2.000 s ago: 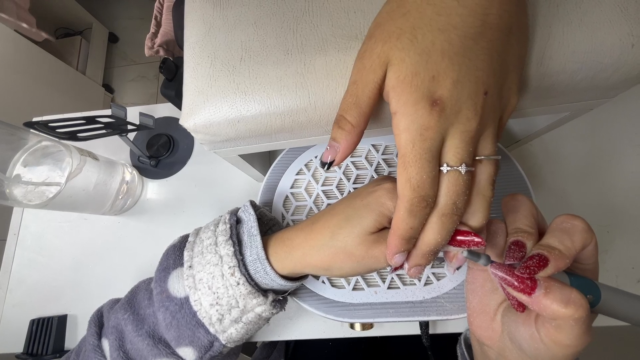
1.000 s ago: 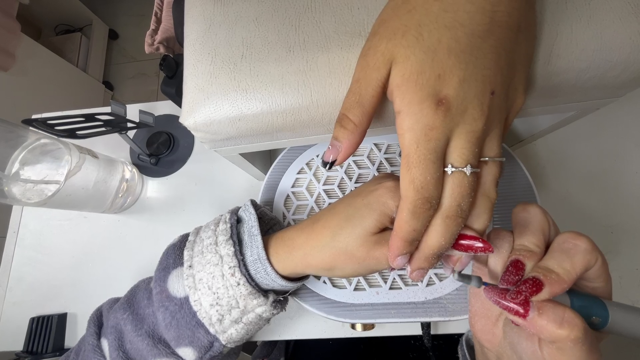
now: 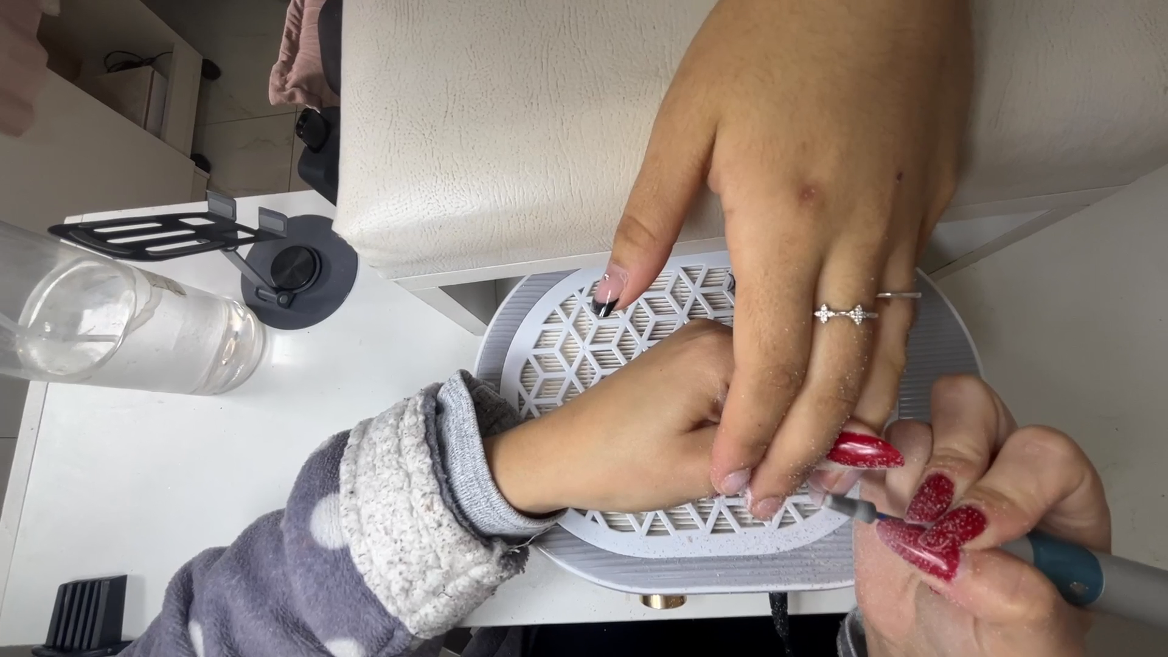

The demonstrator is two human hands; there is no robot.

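Note:
My left hand (image 3: 620, 429) reaches in from the lower left, out of a fleece sleeve with a grey cuff, and grips the fingers of another person's hand (image 3: 821, 210); my red thumbnail shows there, the other fingers are hidden. That person's hand wears rings. At the lower right my right hand (image 3: 985, 520), with glittery red nails, holds an electric nail drill handpiece (image 3: 1072, 570) like a pen. Its bit is at a fingertip of the person's hand; contact cannot be told. Beneath the hands lies an oval nail dust collector (image 3: 584, 342) with a white patterned grille. Pale dust clings to fingers.
A padded cream armrest (image 3: 511, 128) stands behind the dust collector. On the white table (image 3: 210, 465) at left are a clear container (image 3: 146, 328), a black folding stand (image 3: 297, 265) and a black slotted holder (image 3: 87, 616). A cable hangs below the dust collector.
My right hand and the handpiece have shifted slightly, and the red nails on that hand have changed angle. My left hand keeps its grip on the other person's fingers.

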